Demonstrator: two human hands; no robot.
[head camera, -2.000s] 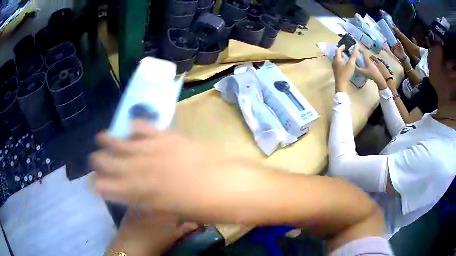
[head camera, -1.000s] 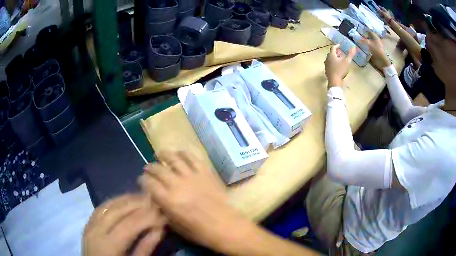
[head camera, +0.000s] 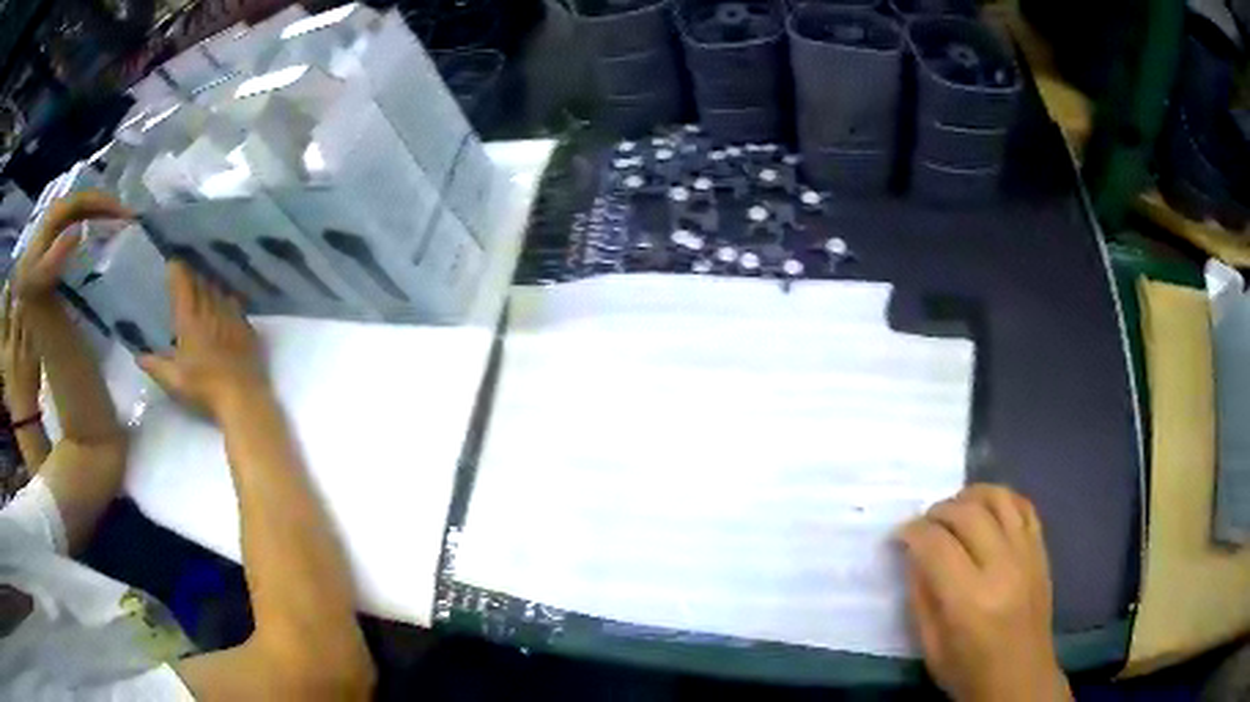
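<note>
My right hand (head camera: 984, 583) is at the lower right, back up and fingers curled, over the right edge of the white sheet (head camera: 699, 453). Its fingertips are blurred, and I cannot tell whether it holds anything. My left hand is out of the picture. The white sheet lies flat on the black-topped bench (head camera: 1062, 453), with a notch at its upper right corner. Clear shiny strips (head camera: 500, 603) run along its left and lower edges.
At left, a co-worker's hands (head camera: 213, 336) touch upright retail boxes (head camera: 370, 178) on another white sheet (head camera: 343, 439). Small round parts (head camera: 727, 206) lie behind my sheet, before stacked dark cups (head camera: 966, 103). A tan-covered bench (head camera: 1179, 453) is at right.
The view has swung left from the tan bench to the white sheet. My hands were close together; now one shows, apart from the boxes. The left co-worker and upright boxes have come into view.
</note>
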